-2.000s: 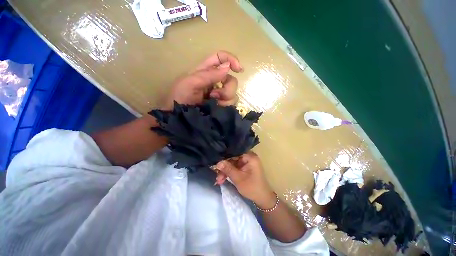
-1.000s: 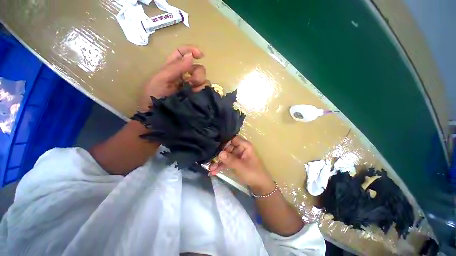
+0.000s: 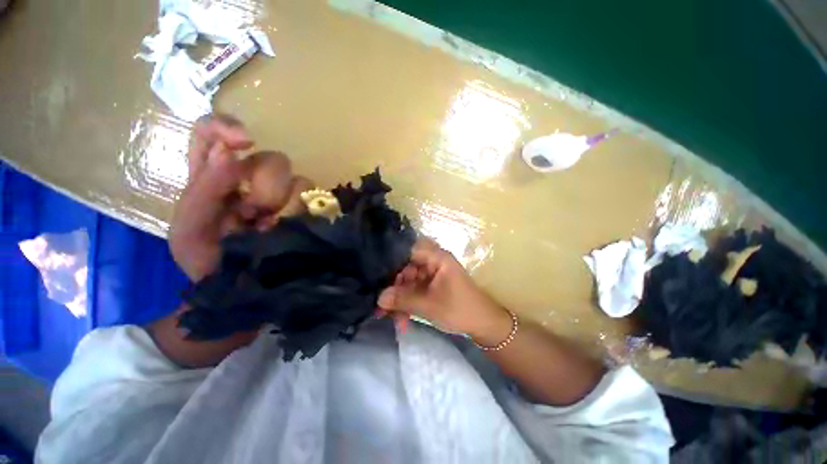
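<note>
A black ragged bundle is held between my two hands in front of my lap. A pale tan, scalloped piece pokes from its upper side. My left hand grips the bundle's upper left side, fingers curled, partly hidden by the black layers. My right hand, with a beaded bracelet at the wrist, pinches the bundle's right edge with thumb and fingers. What lies under the black layers is hidden.
A white glue bottle lies on the tan bench. A printed tube rests on crumpled white paper. At right are white tissue and black bundles. A blue crate and the green belt border the bench.
The view has turned, and the bundle now sits lower left in it. The bundle is tilted differently and more of its tan piece shows. Both hands still hold it.
</note>
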